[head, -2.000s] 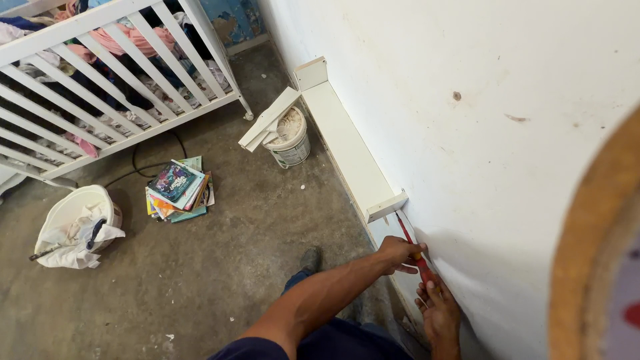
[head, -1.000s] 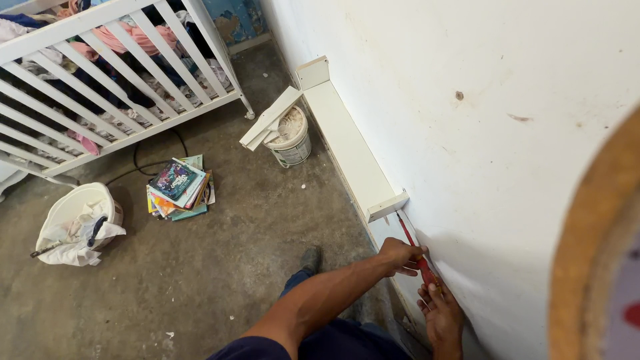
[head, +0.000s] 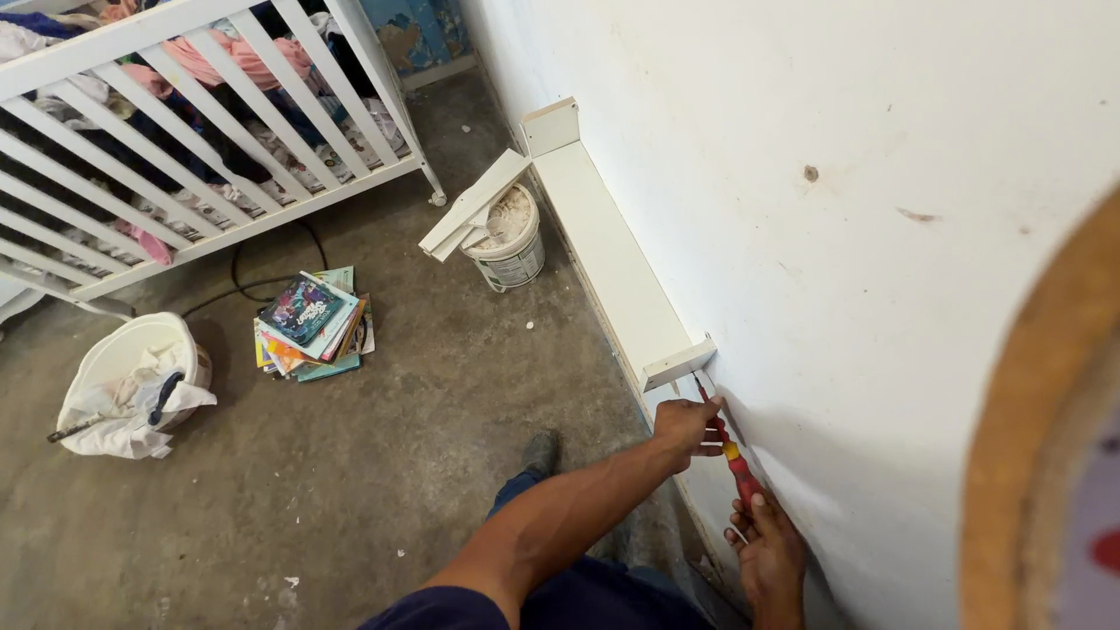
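Note:
A white shelf board with an upright piece at each end lies along the wall. My right hand holds the red and yellow handle of a screwdriver. Around its red shaft close the fingers of my left hand. The tool's tip meets the corner where the near end piece joins the wall side; the screw itself is too small to tell.
A tub with white slats across its top stands left of the shelf. Stacked books, a white basin with cloths and a white crib are farther left. A blurred round brown edge fills the right foreground.

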